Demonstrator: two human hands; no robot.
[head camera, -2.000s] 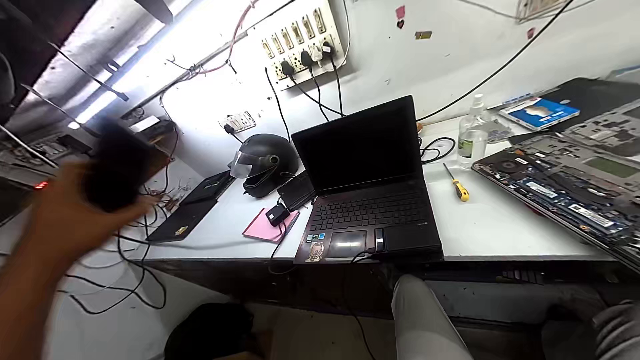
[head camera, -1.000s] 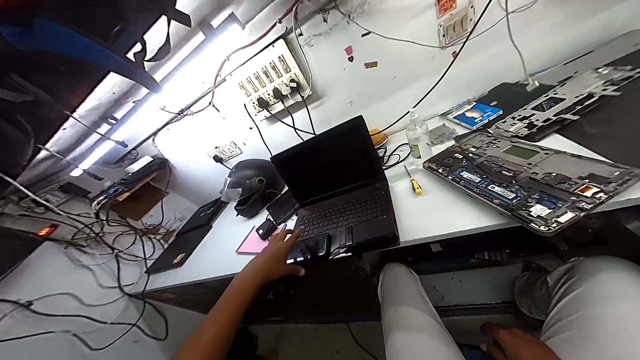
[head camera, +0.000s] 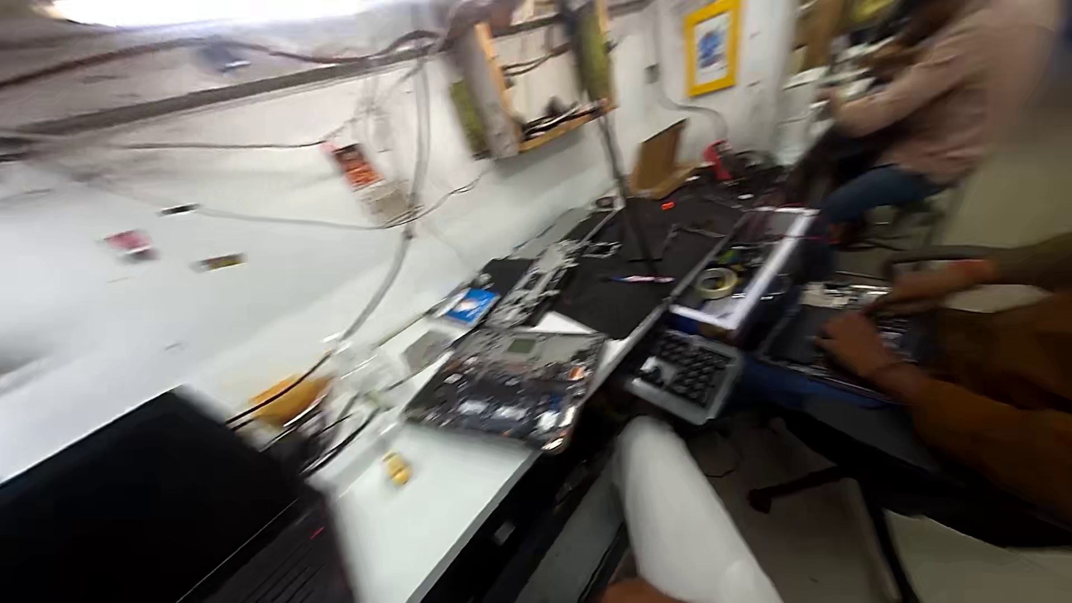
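At the bottom edge a sliver of my right hand (head camera: 641, 591) shows beside my light-trousered leg; its fingers are cut off, so what it holds cannot be told. My left hand is out of view. An open black laptop (head camera: 151, 502) with a dark screen fills the lower left. On the white table (head camera: 456, 481) to its right lies a yellow-handled screwdriver (head camera: 397, 469), blurred. Beyond that is an opened laptop base (head camera: 511, 389) with its boards exposed. A blue box (head camera: 471, 306) and a clear bottle (head camera: 364, 368) are behind it.
A loose keyboard (head camera: 687, 374) juts out near my knee. Past it, a white-edged tray (head camera: 754, 289) holds a tape roll (head camera: 717, 283) and parts. At right, a co-worker's hands (head camera: 867, 345) are on another laptop; another person (head camera: 930, 109) sits farther back. Cables hang along the wall.
The view has swung far to the right. My left hand, over the laptop's front edge one second ago, is out of view. The co-worker's hands and the tray have come into view.
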